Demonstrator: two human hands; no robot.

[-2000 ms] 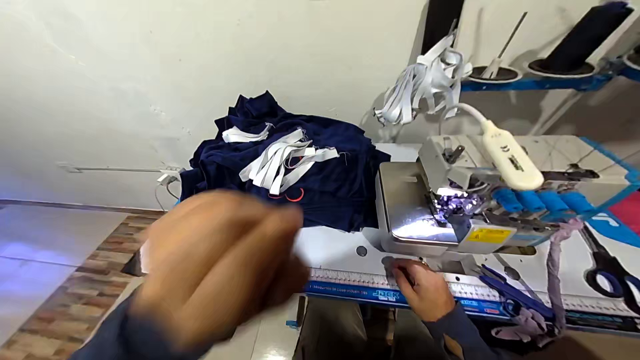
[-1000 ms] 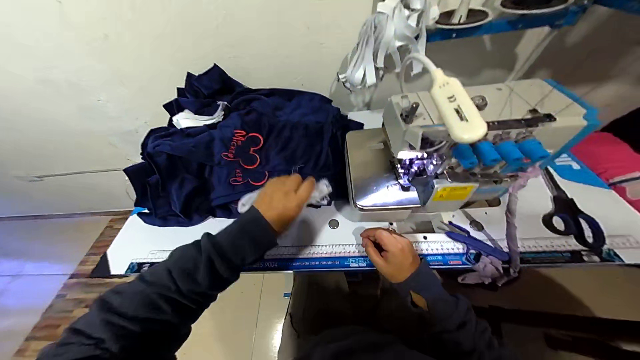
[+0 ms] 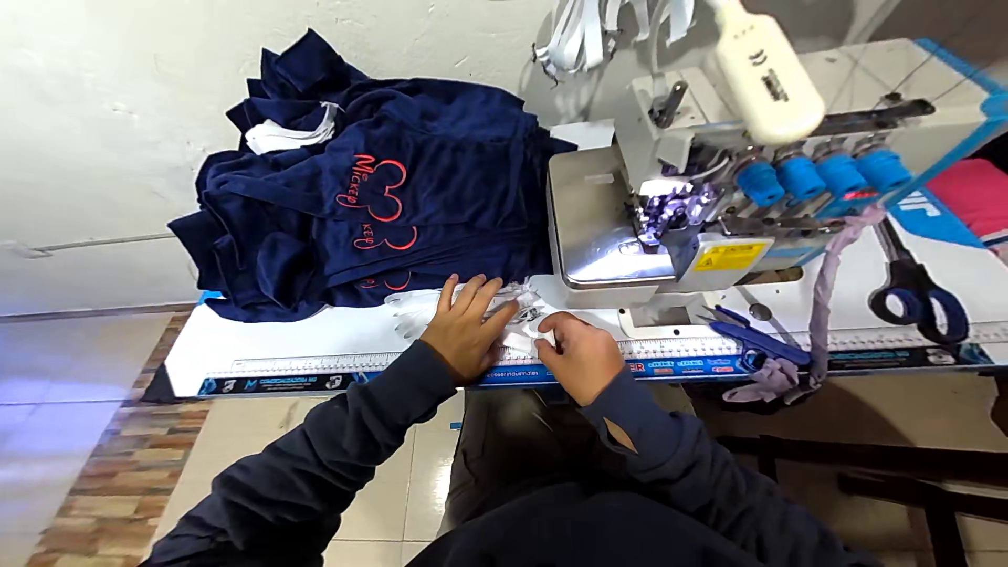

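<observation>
My left hand (image 3: 470, 327) lies with its fingers spread on a bundle of white fabric strips (image 3: 416, 309) at the table's front edge. My right hand (image 3: 579, 354) pinches an end of a white strip (image 3: 520, 340) between thumb and fingers, just right of the left hand. Behind the bundle lies a pile of navy garments (image 3: 441, 181) with red mouse-head embroidery, a white strip (image 3: 291, 134) on its upper left part. The overlock sewing machine (image 3: 610, 228) stands right of the pile, its needle area lit.
Blue-handled thread snips (image 3: 756, 339) and black scissors (image 3: 913, 291) lie right of the machine. A twisted mauve cloth strip (image 3: 823, 307) hangs over the front edge, along which a measuring tape (image 3: 315, 365) runs. More white strips (image 3: 583, 35) hang at the wall, near a white lamp (image 3: 768, 75).
The white strips on top of the garments two seconds ago now lie on the table before the pile. My left hand has come down onto them, and my right hand is now beside it.
</observation>
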